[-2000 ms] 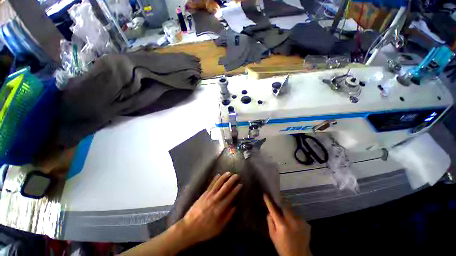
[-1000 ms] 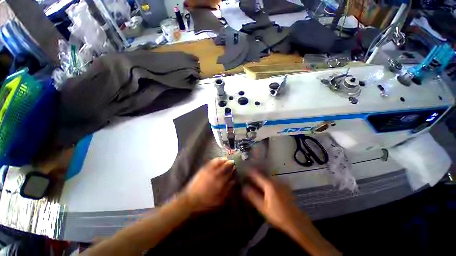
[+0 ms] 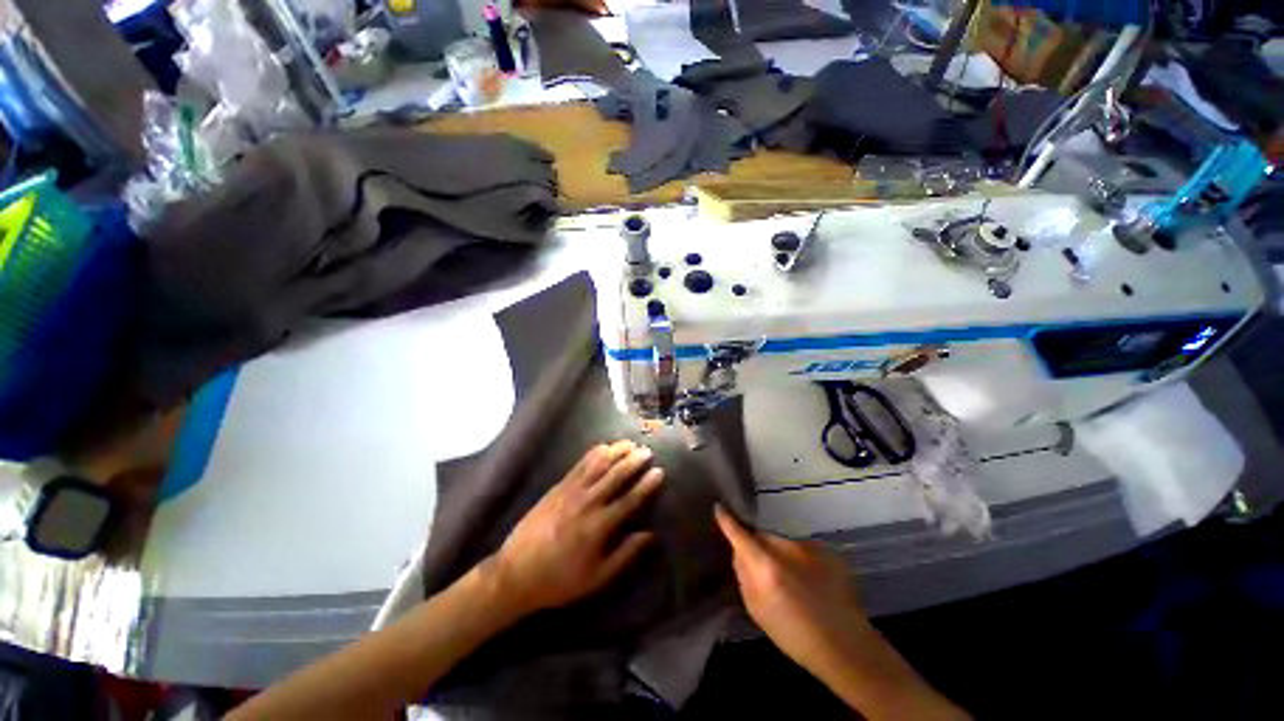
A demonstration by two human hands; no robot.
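A dark grey-brown garment panel (image 3: 528,465) lies under the presser foot and needle (image 3: 659,420) of the sewing machine (image 3: 873,303) and hangs over the table's front edge. My left hand (image 3: 580,524) lies flat on the panel just in front of the needle, fingers slightly apart, gripping nothing. My right hand (image 3: 791,580) is at the panel's right edge, thumb and fingers closed on the cloth there. A bit of white cloth (image 3: 400,592) shows at the panel's lower left edge.
Black scissors (image 3: 865,425) and a pale thread tangle (image 3: 951,479) lie under the machine arm. A dark panel stack (image 3: 338,233) is behind left. Baskets (image 3: 64,324) stand far left. White cloth (image 3: 1162,444) lies at right. A small dark square item (image 3: 71,518) is at the left corner.
The panel has been shifted under the needle, its upper corner now further back. My hands moved off the needle area and then settled on the cloth again, the left flat, the right at the edge.
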